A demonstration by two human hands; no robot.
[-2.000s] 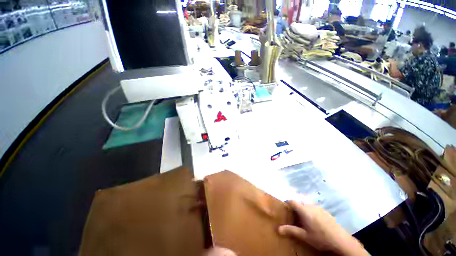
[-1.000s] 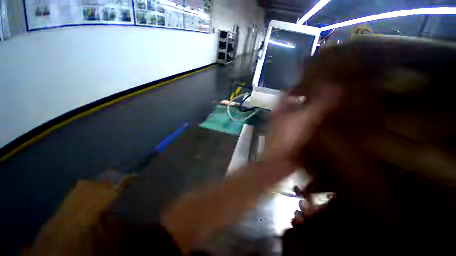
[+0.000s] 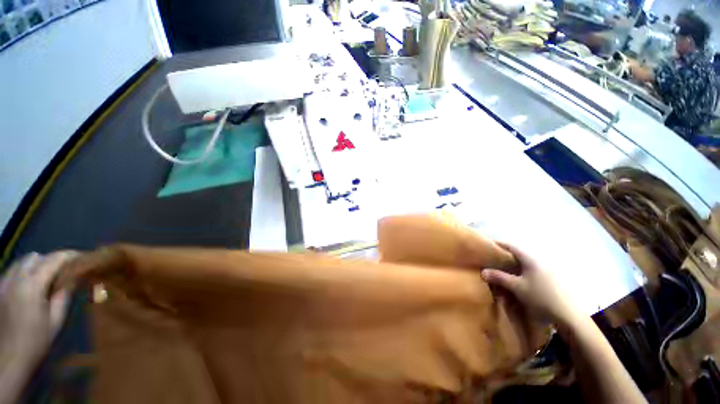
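A large floppy tan-brown bag panel (image 3: 316, 316) is stretched between my hands in front of the machine table. My left hand (image 3: 35, 304) is at the far left edge, partly blurred, and grips the panel's left end. My right hand (image 3: 525, 280) grips its upper right edge, with the thumb on the near side. A flap of the panel stands folded up beside my right hand. The white sewing machine head (image 3: 339, 134) with a red three-diamond logo is beyond the panel. The needle area is small and its details are hard to see.
A brown heap of bags with coiled straps (image 3: 655, 229) lies at the right. A white machine table (image 3: 489, 197) extends behind the panel. Thread cones (image 3: 395, 41) stand behind the head. A green sheet (image 3: 209, 158) lies at left under a pale hose. A person (image 3: 685, 79) is at the upper right.
The view has swung from the walkway back to the machine. The panel, earlier lying lower in two parts before the machine, is now held up and spread wide, with my left hand far left.
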